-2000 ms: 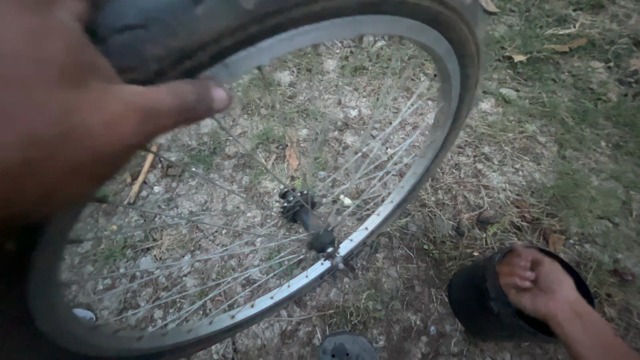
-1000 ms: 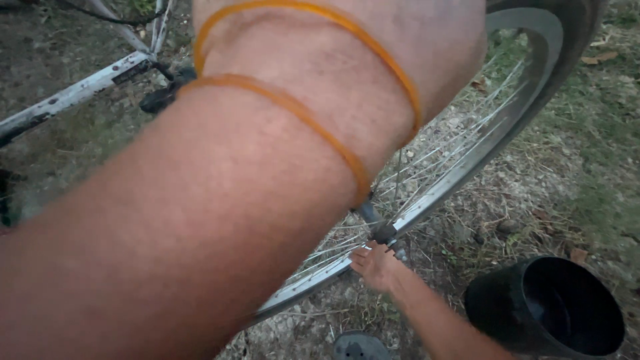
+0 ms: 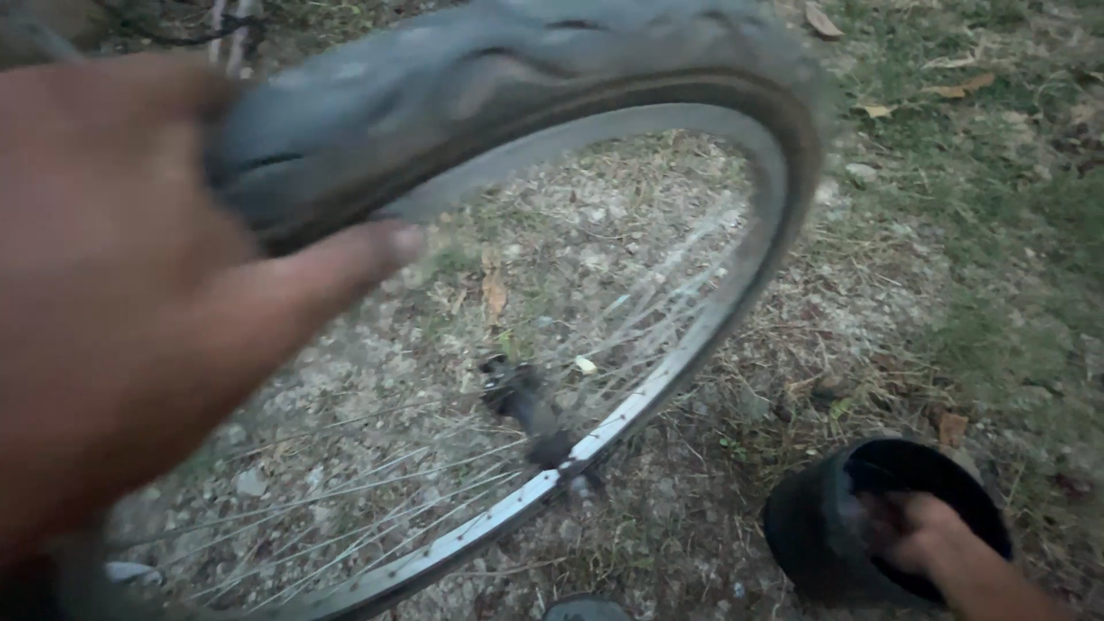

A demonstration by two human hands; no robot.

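Observation:
My left hand [image 3: 172,285] grips the worn black tyre [image 3: 517,78] of a bicycle wheel near its top, with the thumb over the silver rim [image 3: 526,496]. The wheel leans at a slant, and its thin spokes run to a dark hub [image 3: 530,414] low in the middle. At the lower right, my right hand [image 3: 914,526] reaches into the mouth of a black cylindrical container [image 3: 802,543]. Its fingers are blurred and partly inside, so whether they hold anything cannot be seen.
Dry soil with sparse grass [image 3: 1018,285] and fallen leaves surrounds the wheel. Part of a bicycle frame [image 3: 233,34] shows at the top left. A grey rounded object [image 3: 586,609] lies at the bottom edge, and a small whitish thing [image 3: 134,572] at the lower left.
A second ago my right hand was at the wheel's hub, outside the container; now it is inside the container's mouth. The left forearm no longer covers the wheel.

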